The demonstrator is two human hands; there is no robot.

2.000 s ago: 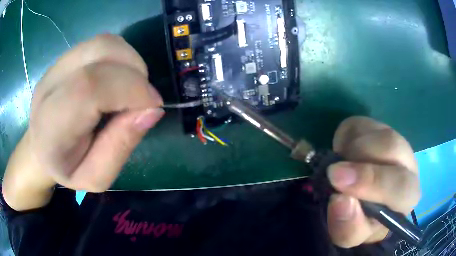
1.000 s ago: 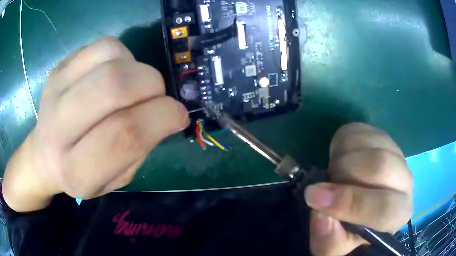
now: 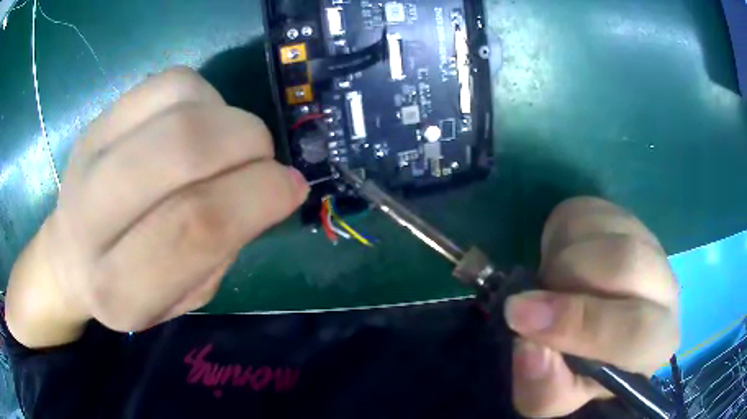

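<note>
A black circuit board (image 3: pixel 409 90) lies in its black housing (image 3: pixel 488 123) at the top centre. My left hand (image 3: pixel 176 204) pinches a short stretch of thin silvery solder wire (image 3: pixel 321 179), whose end is at the row of solder pads (image 3: pixel 333 147) near the board's lower left. My right hand (image 3: pixel 602 303) holds the soldering iron (image 3: pixel 419 225) by its black handle; its tip is at the lower pads beside the solder wire. Whether tip and wire touch is too small to tell. Coloured lead wires (image 3: pixel 342 226) fan out loose below the housing's lower left corner.
The device lies on a glossy green mat (image 3: pixel 573 98). The mat's front edge runs just above my dark clothing with pink lettering (image 3: pixel 242 372). A thin pale strand (image 3: pixel 37 98) crosses the mat at the far left. Blue floor (image 3: pixel 717 286) shows at the right.
My left hand has moved right, closer to the pads, with less solder wire showing. The iron and my right hand have shifted slightly left and down, its tip now lower on the pad row.
</note>
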